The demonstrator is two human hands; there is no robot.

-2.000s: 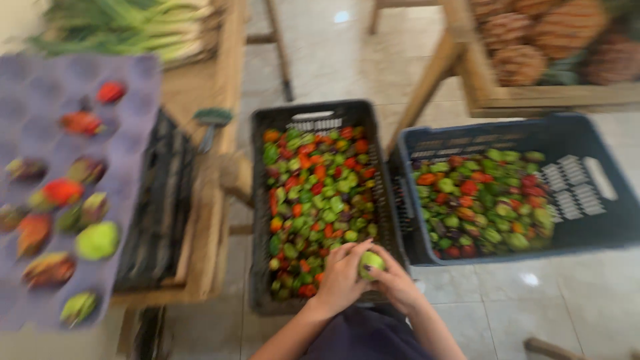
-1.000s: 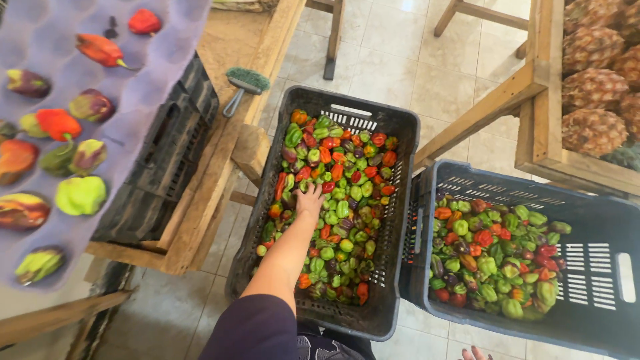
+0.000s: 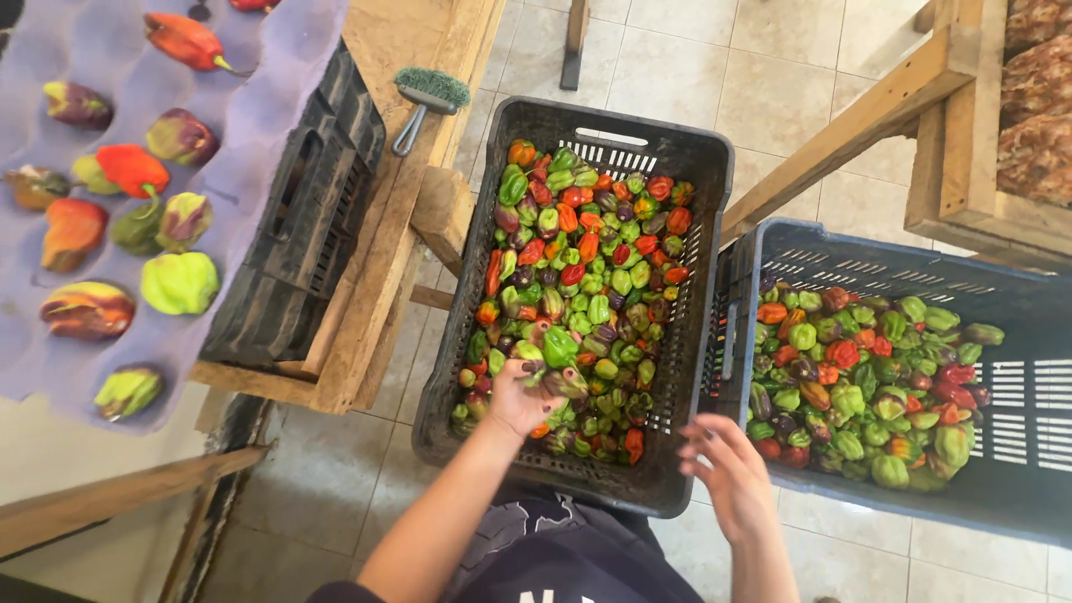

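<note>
Several habanero-type peppers (image 3: pixel 560 347), green and purplish, lie in my left hand (image 3: pixel 526 397), palm up over the lower middle of a black plastic crate (image 3: pixel 712 167). That crate holds a broad layer of green, red, orange and purple peppers. My right hand (image 3: pixel 722 465) has its fingers apart and nothing in it, near the black crate's lower right corner. To the right, a dark blue plastic crate (image 3: pixel 904 251) holds more mixed peppers (image 3: pixel 871 377), heaped toward its left side.
At the left, a purple molded tray (image 3: pixel 243 151) bearing several peppers rests over a black crate (image 3: pixel 293 234) on a wooden table (image 3: pixel 377 276). A green-bristled brush (image 3: pixel 431 90) lies on that table's edge. A wooden stand (image 3: pixel 955 159) with pineapples (image 3: pixel 1038 117) is at the upper right.
A second ago my left hand was down on the peppers in the black crate; now it is palm up with several peppers. My right hand has come further into view from the bottom edge.
</note>
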